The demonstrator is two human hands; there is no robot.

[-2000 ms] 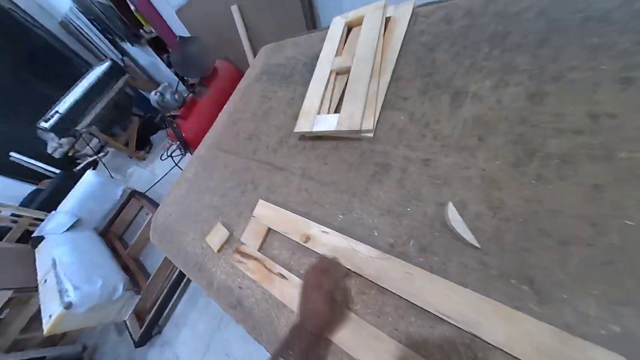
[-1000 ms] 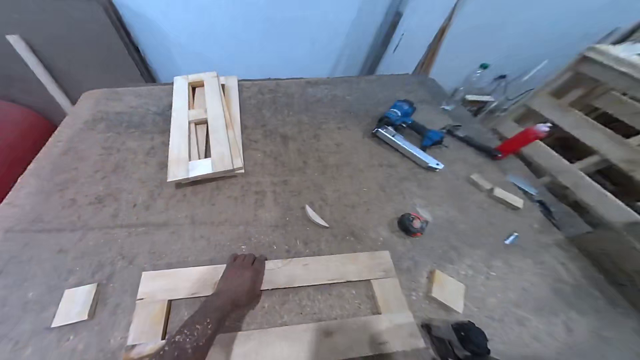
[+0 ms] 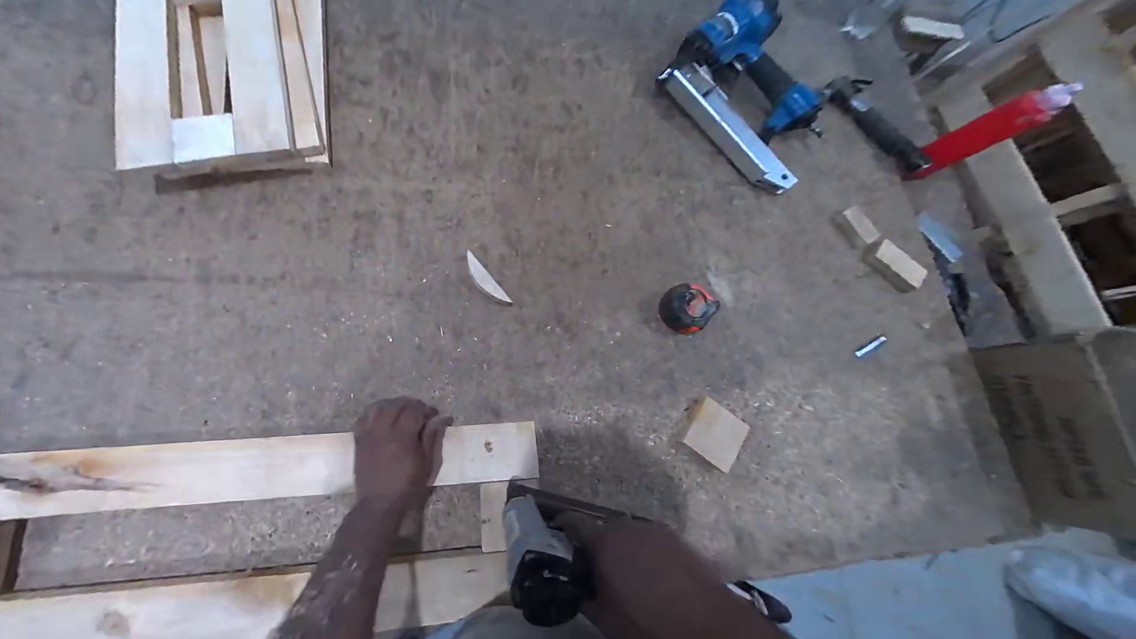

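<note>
My left hand (image 3: 398, 453) grips the far slat (image 3: 266, 470) of a flat wooden frame, close to its right end. My right hand (image 3: 635, 555) is closed around a pneumatic nailer or stapler (image 3: 543, 555) with a grey body and black cap. The tool's nose is at the short wooden crosspiece (image 3: 493, 516), near its joint with the far slat. The near slat (image 3: 444, 586) runs below, partly hidden by my left forearm and the tool.
Stacked wooden frames (image 3: 257, 89) lie at the back left. Beyond my hands are a curved offcut (image 3: 486, 278), a tape measure (image 3: 689, 308), a square wood block (image 3: 715, 434), small blocks (image 3: 896, 264) and a blue air nailer (image 3: 732, 98). A cardboard box (image 3: 1052, 430) stands right.
The view has swung right and closer. My right hand, out of view before, now holds the nailer at the frame's right end. My left hand is now near that end of the far slat.
</note>
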